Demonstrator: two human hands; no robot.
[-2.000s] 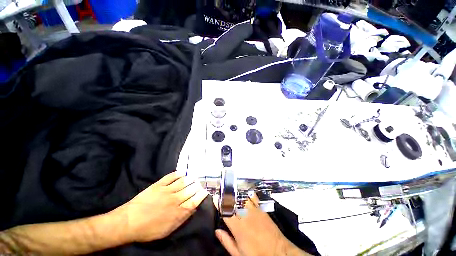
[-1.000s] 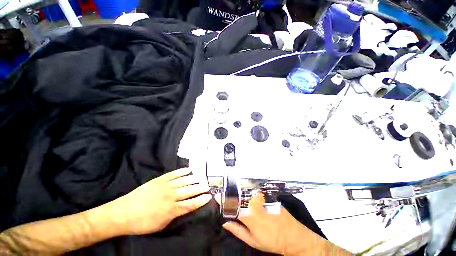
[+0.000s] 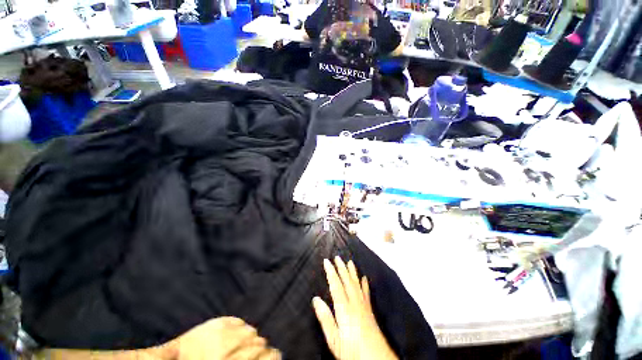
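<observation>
The large black garment (image 3: 211,232) lies heaped left of the sewing machine and under its needle area (image 3: 341,211), with creases running out from the needle. My right hand (image 3: 350,309) lies flat on the garment just below the needle area, fingers spread and thumb apart. My left hand (image 3: 227,340) rests at the garment's lower part, partly cut off by the bottom edge. It is curled and its fingertips are hidden, so its grip cannot be told. The white machine head (image 3: 415,172) stands behind the needle.
Black loops, perhaps scissors handles (image 3: 415,223), lie on the white table top (image 3: 450,281). Small tools (image 3: 517,278) and a dark control panel (image 3: 535,219) are to the right. A pale cloth (image 3: 584,281) hangs at the right end. A blue-lidded bottle (image 3: 443,105) and a person (image 3: 352,46) are behind.
The view has tilted up, showing more factory floor. My right hand has come away from the needle area onto the garment. My left hand has moved down towards the bottom edge and curled.
</observation>
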